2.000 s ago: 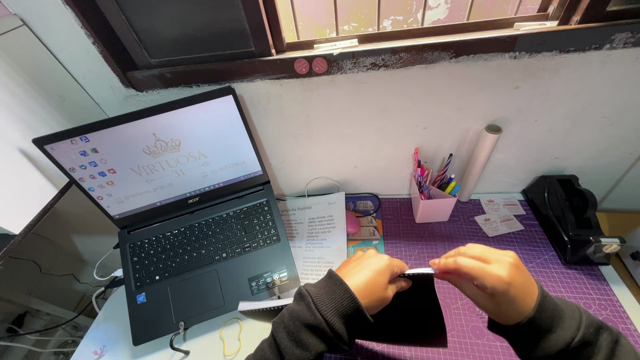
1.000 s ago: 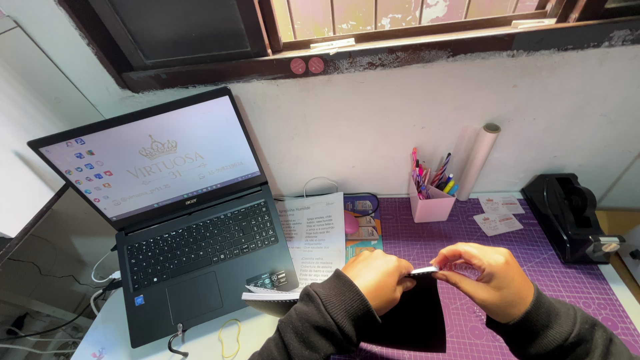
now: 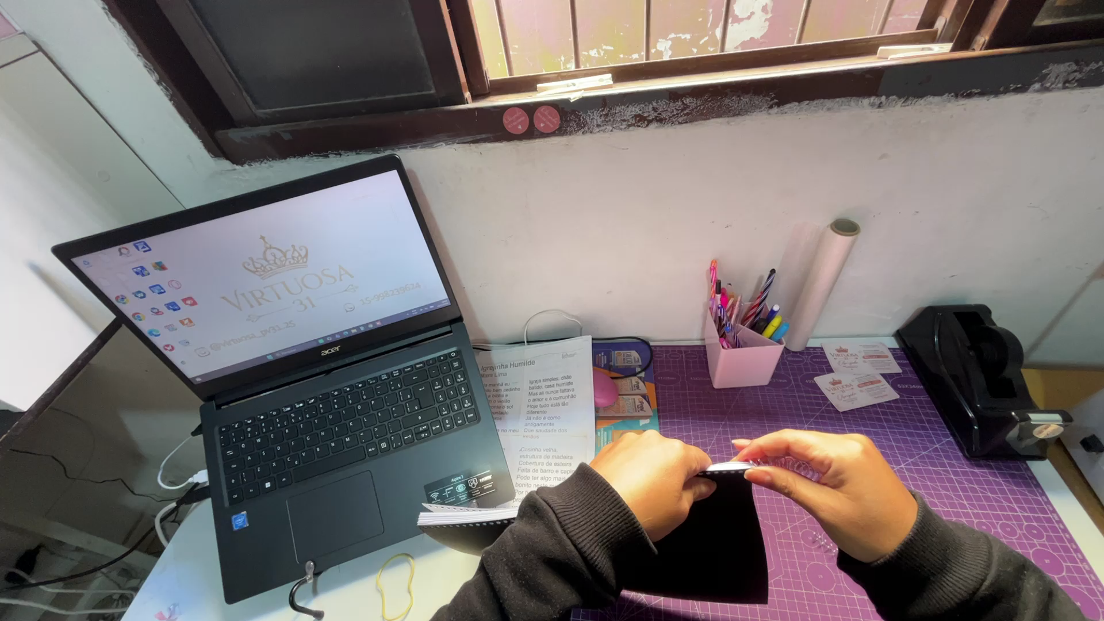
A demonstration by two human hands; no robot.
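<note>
My left hand grips the punched top edge of a black cover sheet with white paper against it. From the right, my right hand pinches the same edge between thumb and fingers. The black cover hangs below my hands over a purple cutting mat. A clear plastic spiral coil shows partly below and behind my right hand. Beside my left forearm, a stack of punched white sheets with a black back lies partly over the laptop's corner, some of it hidden by the sleeve.
An open laptop stands left, with printed sheets and a pink mouse beside it. Behind the mat are a pink pen holder, a paper roll and cards. A black tape dispenser stands right; a rubber band lies in front.
My right hand's fingers have shifted slightly along the punched edge. Both hands stay at the black cover.
</note>
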